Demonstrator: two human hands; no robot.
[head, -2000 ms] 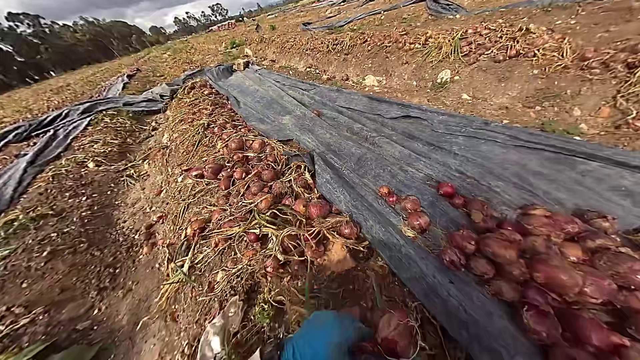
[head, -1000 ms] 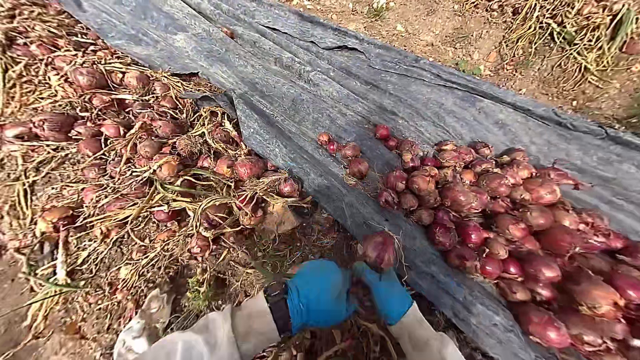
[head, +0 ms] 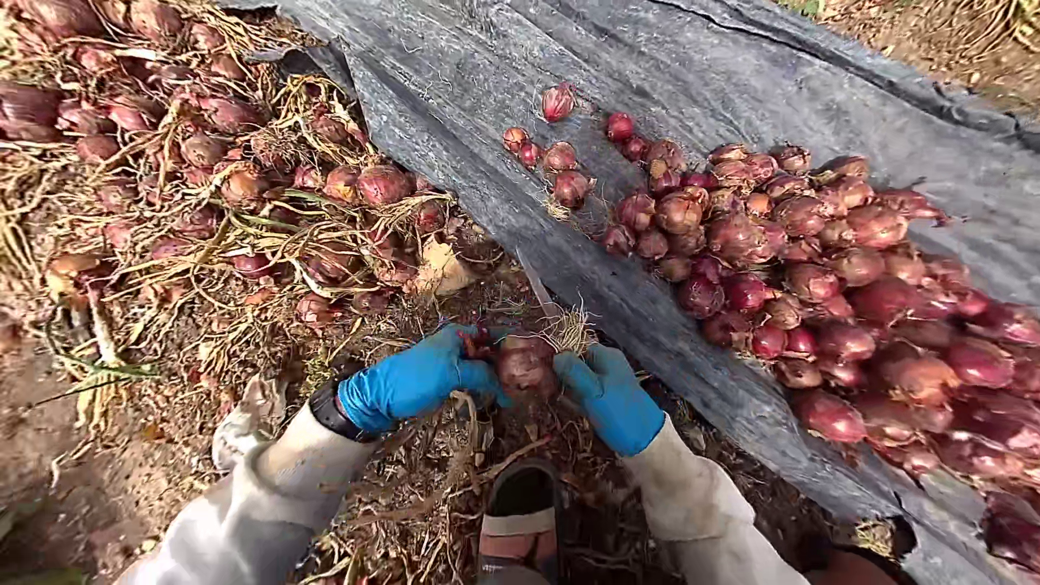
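Observation:
In blue gloves, my left hand [head: 422,380] and my right hand [head: 613,396] hold one red onion [head: 526,367] between them, above the soil. The left fingers are at its left side, near a reddish neck; the right fingers are at its right side, by a tuft of pale dry roots [head: 571,331]. A thin pale strip [head: 536,280], perhaps a blade, rises just behind the onion; what it joins is hidden. Right of my hands, a heap of trimmed red onions [head: 812,280] lies on a grey plastic sheet [head: 455,106]. Onions with dry tops [head: 244,185] cover the ground at left.
A single onion [head: 558,101] and several small ones lie on the sheet, left of the heap. A pale stone or clod [head: 444,266] sits by the sheet's near edge. My shoe [head: 520,532] stands on debris-strewn soil below my hands.
One more onion lies on the sheet, beyond the small ones, than a second ago. Both hands came into view and now hold an onion with visible roots. The view has tilted down since the first frame.

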